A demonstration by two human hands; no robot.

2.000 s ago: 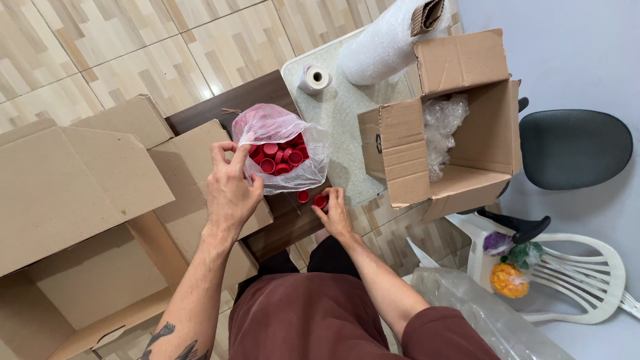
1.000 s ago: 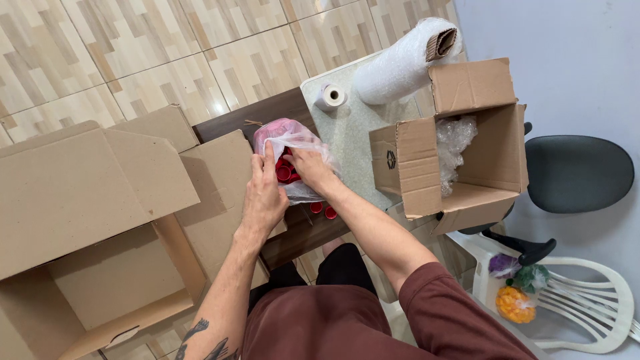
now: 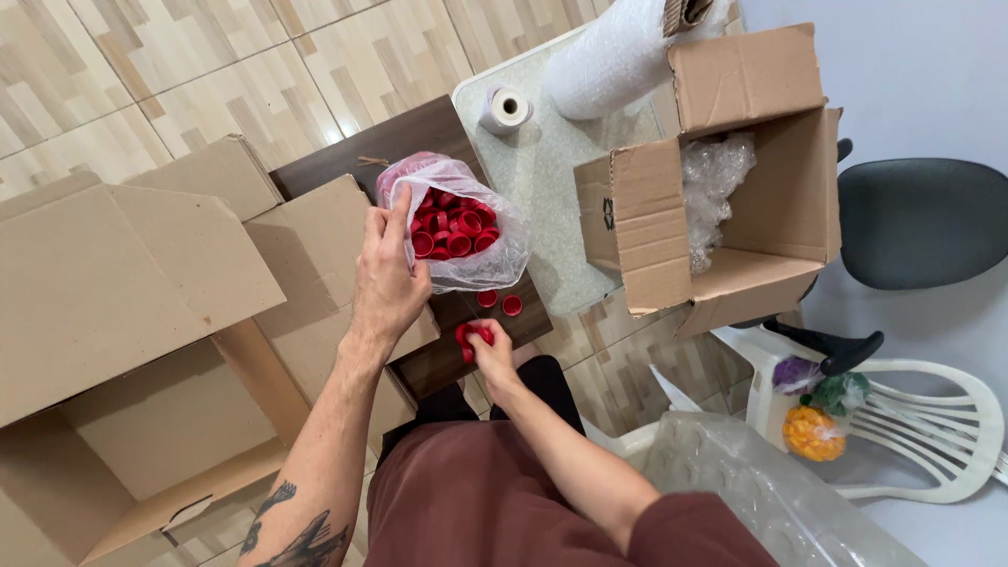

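Observation:
A translucent white plastic bag (image 3: 492, 268) full of red plastic caps (image 3: 459, 243) stands open on a dark wooden tabletop (image 3: 323, 161). My left hand (image 3: 390, 276) grips the near left edge of its mouth between thumb and fingers. Below the bag, my right hand (image 3: 492, 354) holds several red caps (image 3: 468, 342) in its fingertips, just over the near part of the wood. Two loose red caps, one (image 3: 487, 298) beside the other (image 3: 512, 305), lie on the wood between the bag and my right hand.
An open cardboard box (image 3: 780, 189) holding bubble wrap (image 3: 717, 185) stands right, near a bubble-wrap roll (image 3: 606, 67) and a small white roll (image 3: 505, 109). A large open cardboard box (image 3: 142, 276) lies left. A white plastic chair (image 3: 972, 394) bears bags, one orange (image 3: 813, 433).
My right hand was in the bag one second ago and is now below it, holding red caps. My left hand has stayed at the bag's edge.

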